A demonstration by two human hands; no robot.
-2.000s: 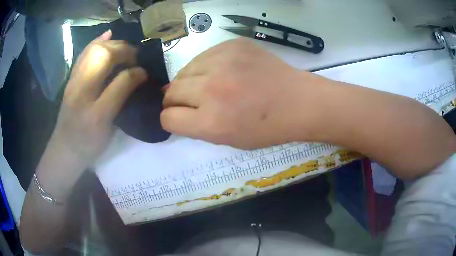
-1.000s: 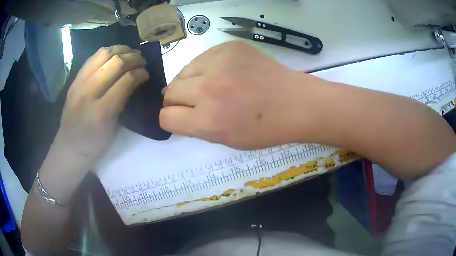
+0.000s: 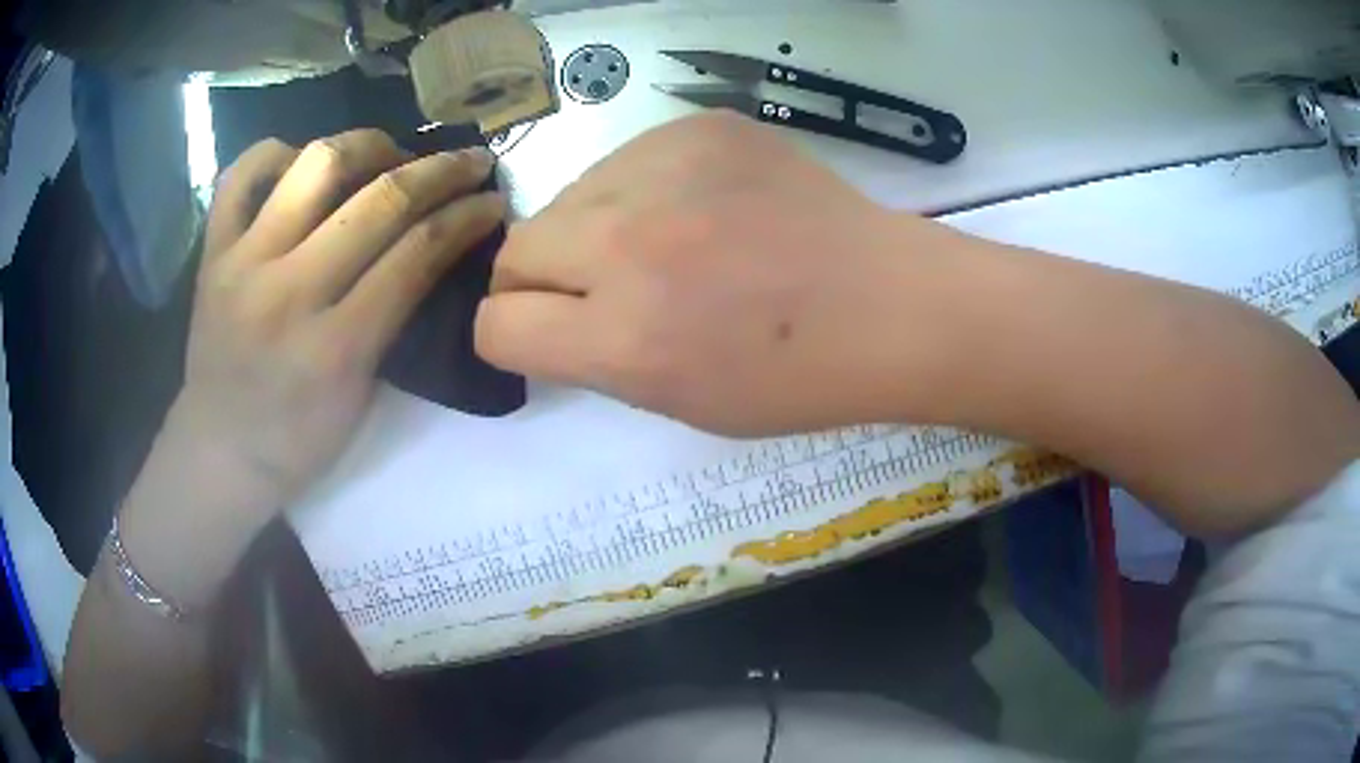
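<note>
A dark garment piece (image 3: 455, 346) lies on the white table under both hands, its upper end by the needle area below the round tan part (image 3: 485, 75) of the sewing machine. My left hand (image 3: 321, 254) lies on the cloth with fingers extended, fingertips at the cloth's right edge just below the tan part. My right hand (image 3: 641, 283) pinches the right edge of the cloth, its fingertips partly hidden beneath the hand. The needle itself is hidden.
Black thread snips (image 3: 865, 116) lie on the machine bed right of a silver disc (image 3: 595, 72). A printed ruler strip (image 3: 627, 529) runs along the table's front edge. A pale blue object (image 3: 134, 194) hangs at left. A red-edged bin (image 3: 1104, 581) is below right.
My left hand's fingers have straightened and moved right to the cloth's edge near the tan part. My right hand stays nearly in place at the cloth edge.
</note>
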